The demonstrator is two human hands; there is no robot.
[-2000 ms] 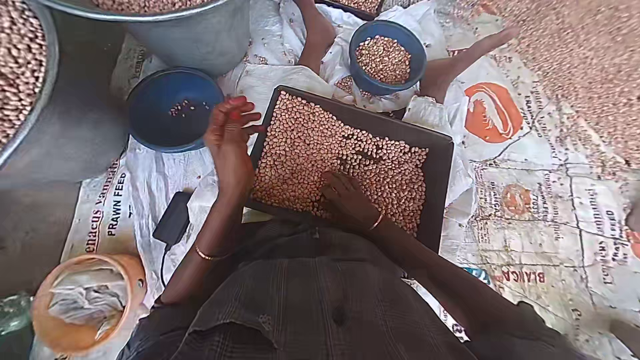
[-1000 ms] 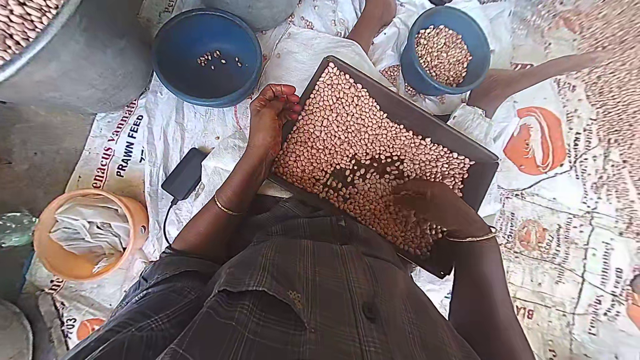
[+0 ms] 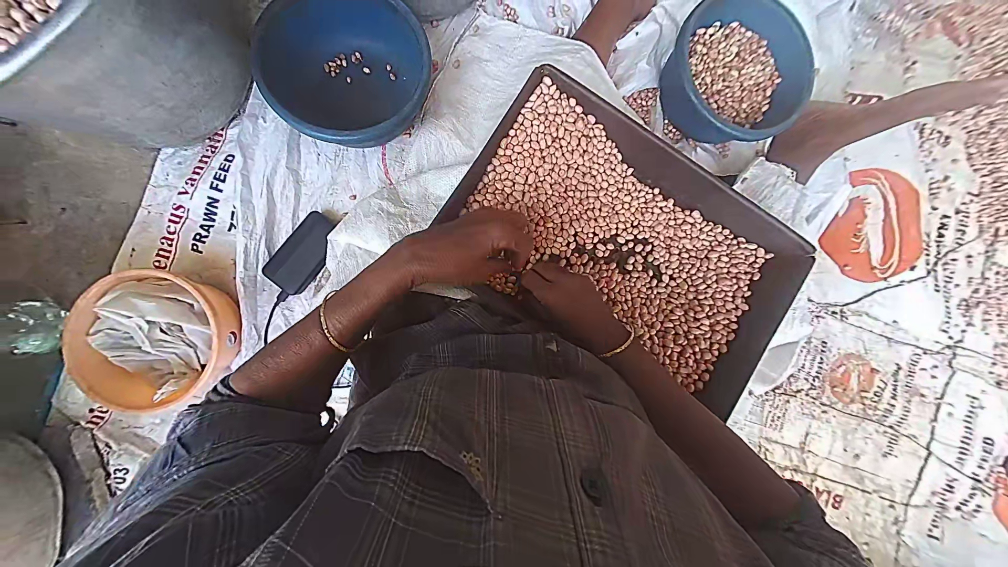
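Observation:
A dark rectangular tray (image 3: pixel 776 319) lies tilted across my lap, spread with pinkish shelled nuts or beans (image 3: pixel 579 169) that look like peanuts. Dark patches of its bottom show near the middle. At the tray's near left edge my left hand (image 3: pixel 476 246) is bent with curled fingers over a few darker nuts; whether it grips any is hidden. Beside it, almost touching, my right hand (image 3: pixel 571 303) rests low over the nuts with its fingertips toward the left hand. What the right fingers hold cannot be seen. Each wrist wears a thin bangle.
A blue basin (image 3: pixel 342 102) with several nuts stands beyond my left hand; a fuller blue bowl (image 3: pixel 736 75) stands past the tray, near another person's foot (image 3: pixel 811 138). An orange tub (image 3: pixel 150 339), a black device with a cable (image 3: pixel 299 252) and a large metal vessel (image 3: pixel 150 71) are at left.
My left hand has come from the tray's left rim down to its near edge. My right hand has moved left from the middle of the nuts to beside it. The view has shifted.

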